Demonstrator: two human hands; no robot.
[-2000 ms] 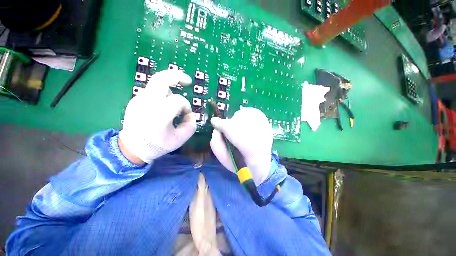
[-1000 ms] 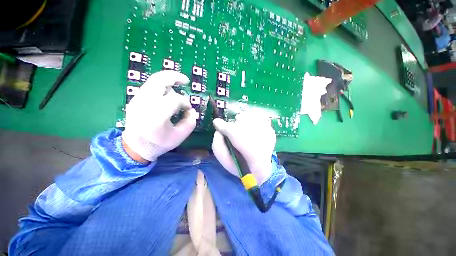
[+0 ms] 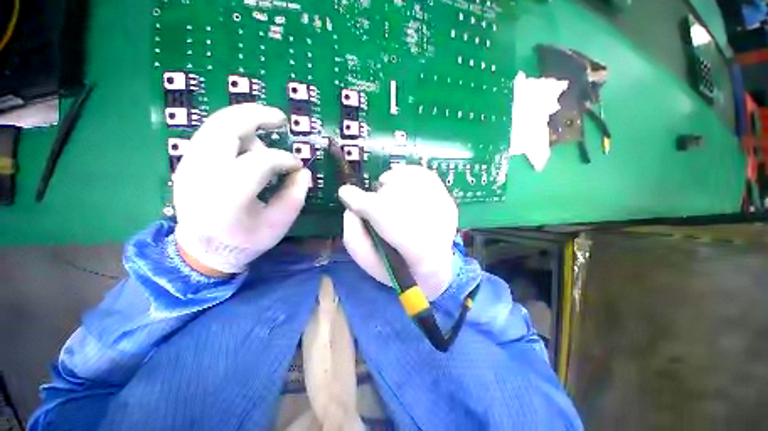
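Note:
A large green circuit board (image 3: 446, 93) lies in front of me, with rows of black power transistors (image 3: 298, 93) with silvery tabs on its near left part. My right hand (image 3: 406, 220), in a white glove, holds the soldering iron (image 3: 396, 268) like a pen. The iron's brownish barrel points up to the board, its tip between two transistor columns. My left hand (image 3: 236, 189), also gloved, is over the board's left part, thumb and fingers bent together. A faint thin thread, likely solder wire, shows at its fingertips. The left hand covers some transistors.
A dark iron stand (image 3: 560, 122) and crumpled white paper (image 3: 536, 118) are right of the board on the green mat (image 3: 648, 185). A slim black tool (image 3: 63, 143) lies at left, near black equipment. A small dark object (image 3: 690, 141) and another board (image 3: 701, 59) are far right.
The view has shifted, so the board sits higher and further left in the picture. The red-orange bar has left the view. Both hands keep nearly the same grip; the iron's tip stays among the transistors.

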